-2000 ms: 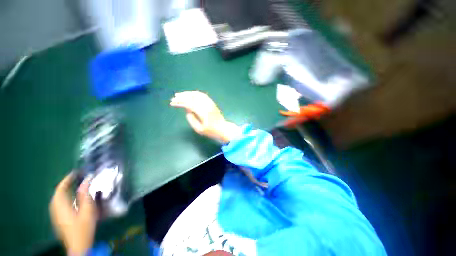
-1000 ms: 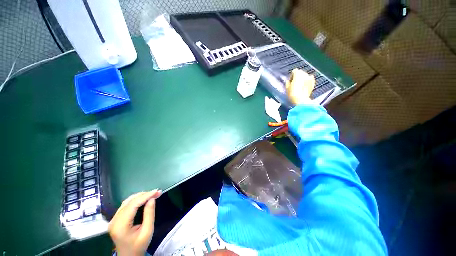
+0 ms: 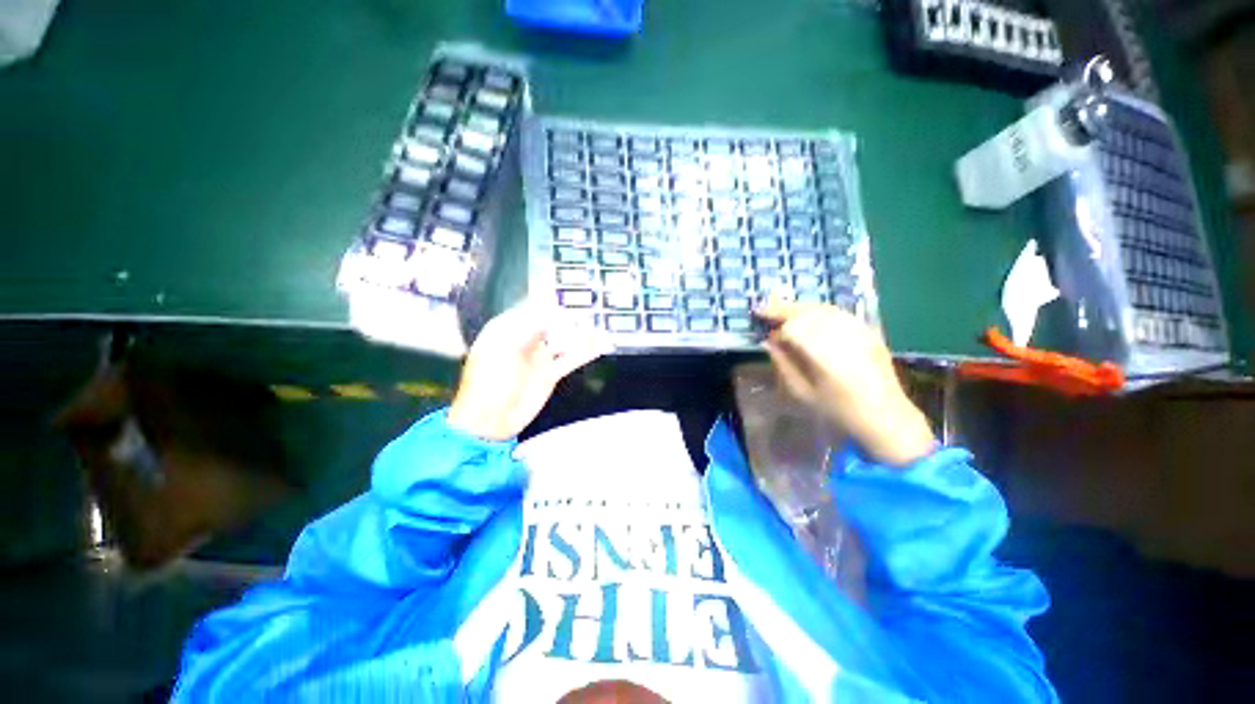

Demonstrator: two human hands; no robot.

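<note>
A part sheet with a grid of small dark rectangles lies on the green table in front of me, its near edge at the table edge. My left hand is at its near left corner, fingers and thumb on the edge. My right hand is at the near edge, right of the middle, its fingertips pinched at the edge. Glare covers the sheet's middle. I cannot tell whether a film is lifted. The strip stack stands close to the left of the sheet, with a shiny pale near end.
The full-sheet stack lies at right. A white bottle leans beside it. A white scrap and an orange-handled tool lie at the right table edge. A blue tray and a black tray are at the far side. A brown bag is below.
The view has shifted. My right hand has come back from the full-sheet stack. A part sheet now lies in front of me, and both hands are at its near edge.
</note>
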